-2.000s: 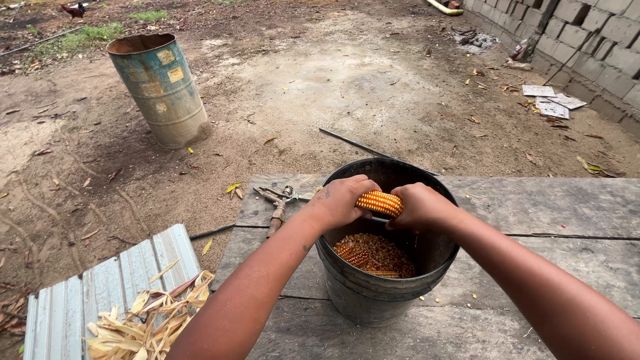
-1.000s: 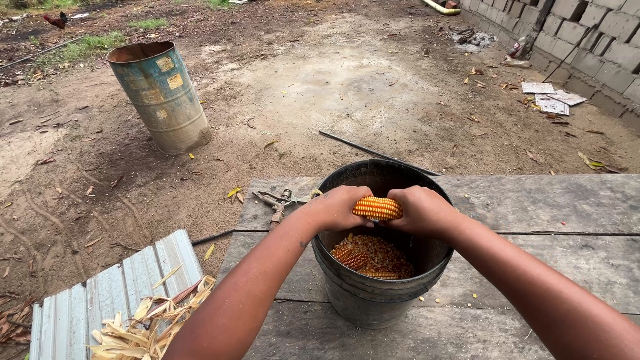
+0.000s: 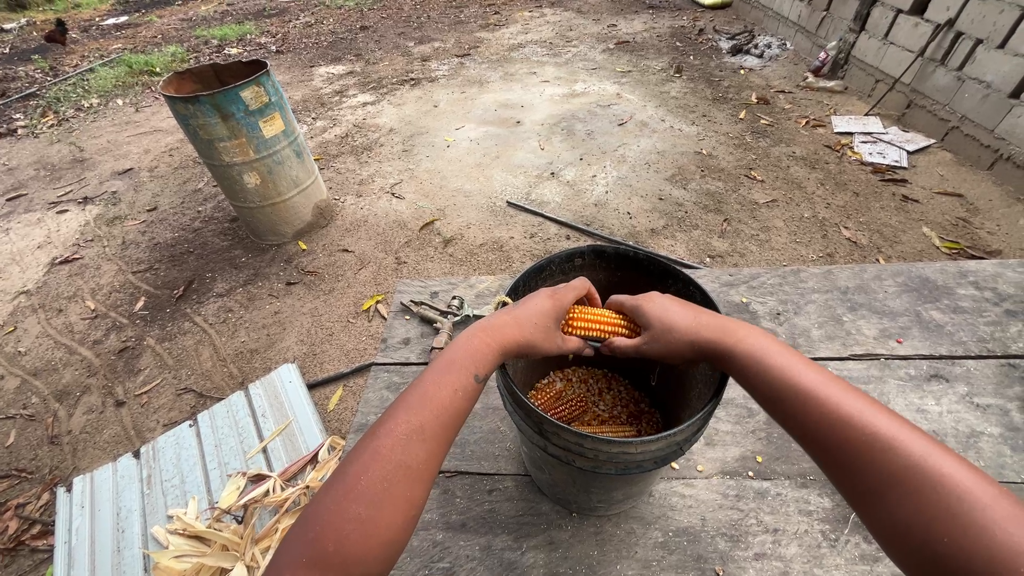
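An ear of dried orange corn (image 3: 600,322) lies level over the mouth of a black plastic bucket (image 3: 592,472). My left hand (image 3: 544,320) grips its left end, and my right hand (image 3: 664,326) holds the right end. The thumbs are close together at the cob; a small greyish edge shows beneath it, too hidden to identify. Inside the bucket, below my hands, are loose corn kernels (image 3: 616,396) and several more ears (image 3: 566,406). The bucket stands on a weathered plank table (image 3: 800,424).
Metal fittings (image 3: 444,316) lie left of the bucket. Dry corn husks (image 3: 232,528) rest on corrugated metal sheeting (image 3: 200,440) at lower left. A rusty blue drum (image 3: 248,152) stands on the dirt. Loose kernels dot the planks, and a block wall (image 3: 952,72) runs along the right.
Both hands still hold an ear above the bucket. The cob has tilted slightly and the fingers have shifted around it.
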